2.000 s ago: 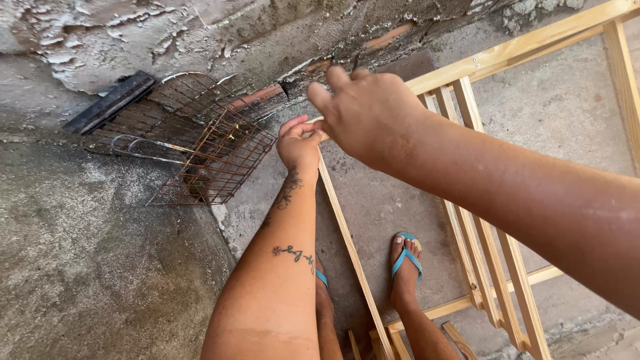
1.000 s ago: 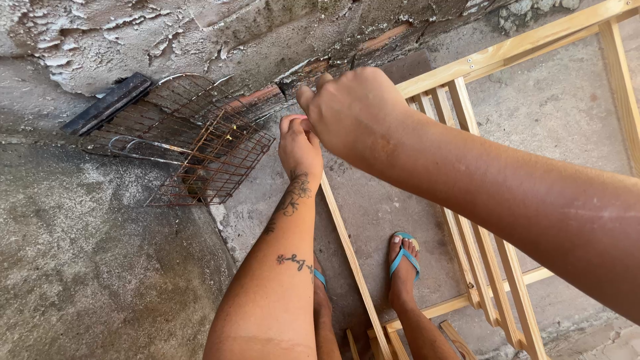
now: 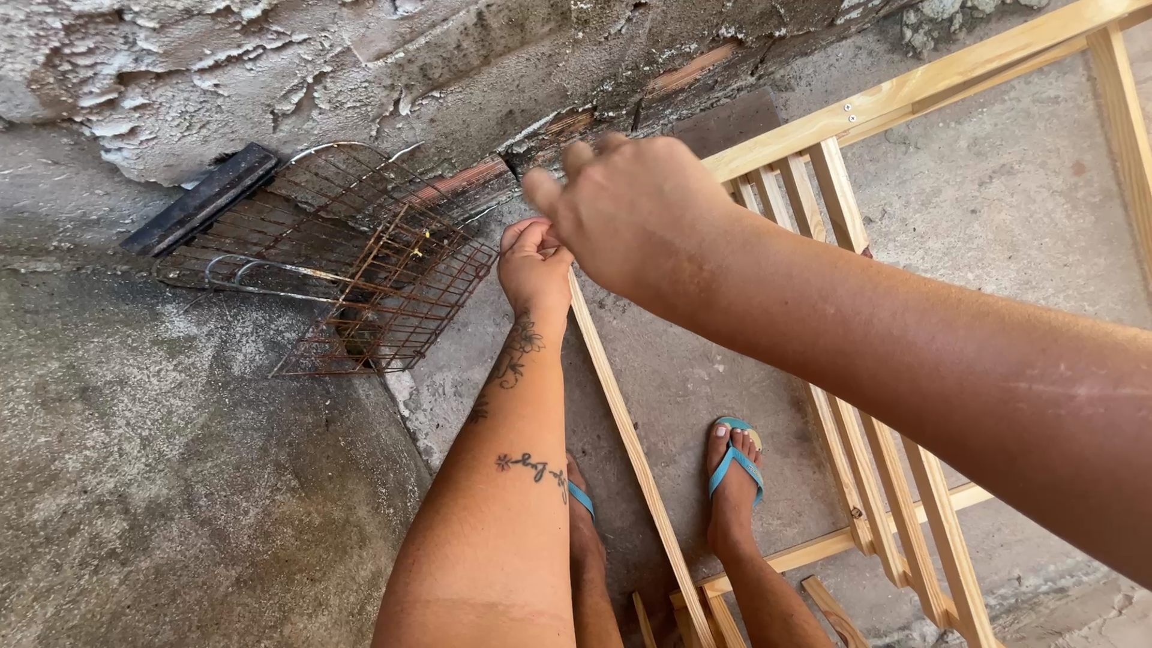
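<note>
My left hand (image 3: pixel 537 261) is at the middle, thumb and fingertips pinched together at the upper end of a thin wooden strip (image 3: pixel 621 409); whatever lies between the fingertips is too small or hidden to tell. Just right of it and above is my right hand (image 3: pixel 621 202), seen from its back, fingers bent and slightly blurred; its palm side is hidden. A wooden frame (image 3: pixel 900 90) runs behind the right hand and forearm, with several parallel slats (image 3: pixel 841 193) joined to it. Two screws (image 3: pixel 849 112) show in its top rail.
Rusty wire racks (image 3: pixel 396 270) and a dark bar (image 3: pixel 202 200) lean by the rough wall (image 3: pixel 297 72) at the left. A raised concrete slab (image 3: pixel 180 450) fills the lower left. My feet in blue flip-flops (image 3: pixel 736 459) stand on the concrete floor. More wood pieces (image 3: pixel 835 612) lie at the bottom.
Both hands stay close together by the strip's upper end. The right hand's fingers have shifted slightly and look blurred in places. The wooden frame has not plainly moved.
</note>
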